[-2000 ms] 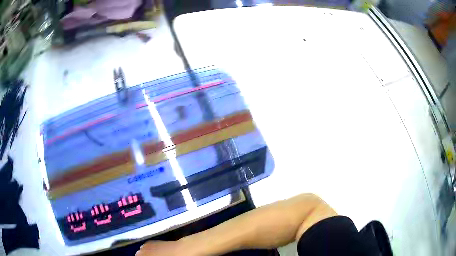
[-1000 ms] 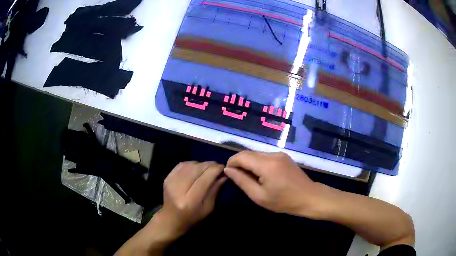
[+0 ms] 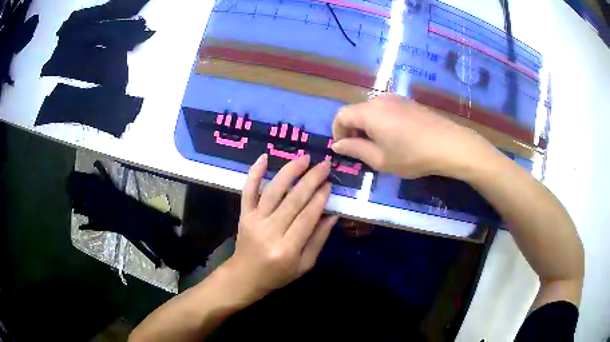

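The blue-tinted clear template (image 3: 254,93) lies on the white table, with brown tape bands across it. Pink bars and U shapes (image 3: 231,130) show over a dark strip along its near edge. My left hand (image 3: 284,220) lies with spread fingers on the near edge, fingertips by the middle and right pink shapes. My right hand (image 3: 401,137) is over the right pink shape, thumb and forefinger pinched together at it. Anything between those fingertips is too small to tell. A thin black strip (image 3: 342,25) lies on the template's upper part.
Black cut pieces (image 3: 90,60) lie on the table left of the template. Below the table edge at the left, a black fabric heap (image 3: 127,217) lies on clear plastic (image 3: 160,267). The table's near edge (image 3: 428,227) runs under my forearms.
My hands were together in front of the table edge. Both have moved up onto the template, my left hand now spread and my right hand at the right pink shape. The view has shifted slightly.
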